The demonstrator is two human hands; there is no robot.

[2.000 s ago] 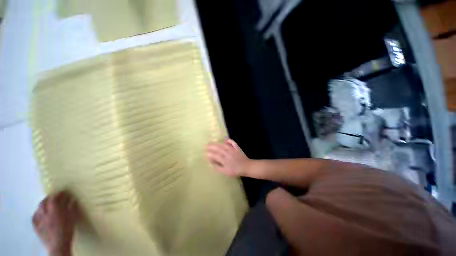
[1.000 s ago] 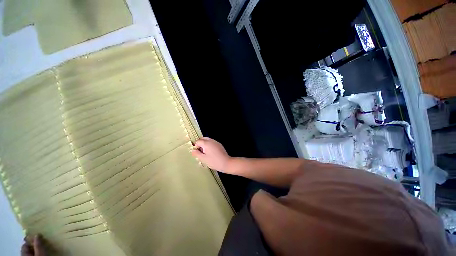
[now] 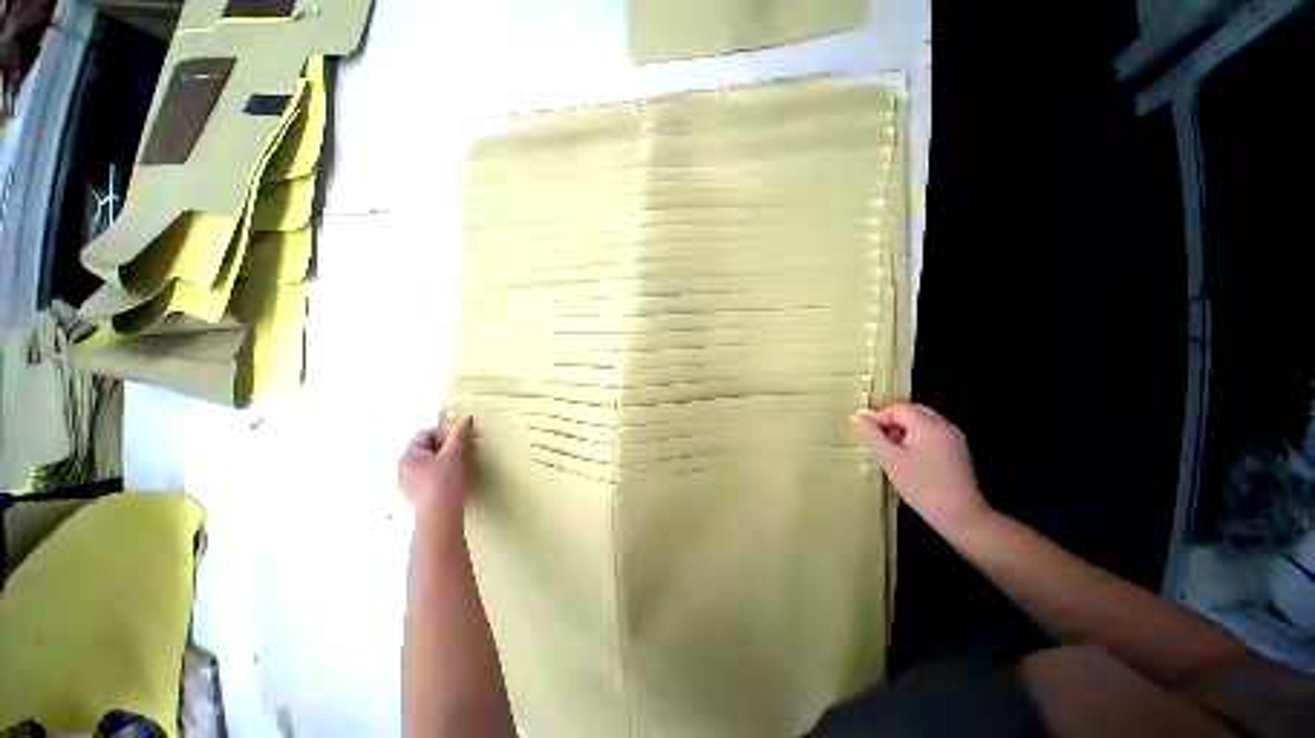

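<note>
Khaki-tan bag panels (image 3: 750, 562) lie fanned in a stack on the white table. Their stepped edges show as close, roughly parallel lines across the upper and middle part, with a crease down the centre. My left hand (image 3: 437, 464) pinches the left edge of the panels between thumb and fingers. My right hand (image 3: 917, 450) pinches the right edge at about the same height. The fingertips cover the gripped edges, so how many panels each hand holds cannot be told.
Panels with dark brown patches (image 3: 185, 113) and yellow undersides are piled at the upper left. A yellow piece (image 3: 101, 606) lies at the lower left. Another tan panel (image 3: 743, 26) is beyond the stack. A dark aisle and metal shelving (image 3: 1194, 289) are at the right.
The view has swung left, bringing the stack to the centre and the patched panels into view. My left hand now shows fully at the left edge; my right hand still pinches the right edge.
</note>
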